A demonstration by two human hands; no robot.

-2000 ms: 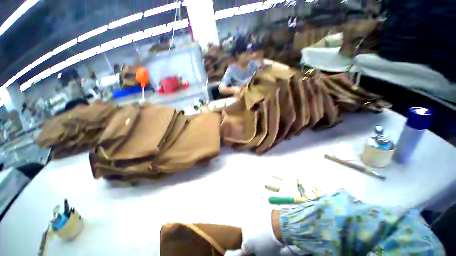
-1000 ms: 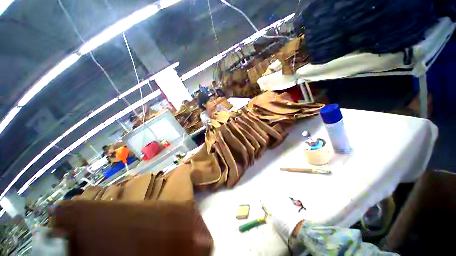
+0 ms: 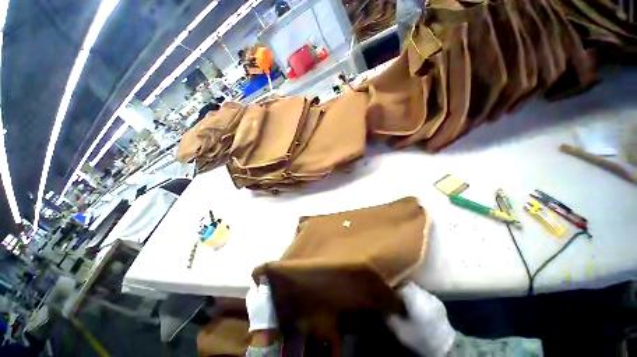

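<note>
A brown bag [image 3: 363, 233] lies over the table's front edge, with a small gold fitting on its upper face and a pale line along its right edge. Its near part hangs towards me and is blurred. My left hand [image 3: 262, 307], in a white glove, grips the bag's near left corner. My right hand [image 3: 422, 322], also gloved, is at the bag's near right side with its fingers partly behind the brown material; whether it grips cannot be told.
A green-handled tool [image 3: 478, 208], a yellowish block [image 3: 451, 185], a yellow tool [image 3: 546, 217] and a red-black tool [image 3: 561, 208] lie right. A tool pot [image 3: 214, 235] stands left. Brown bag piles [image 3: 300, 143] line the back. A dark cord crosses the right front edge.
The view has swung left and down. The bag, raised and blurred at lower left before, now lies partly on the table. My right hand has moved from beside the green-handled tool to the bag.
</note>
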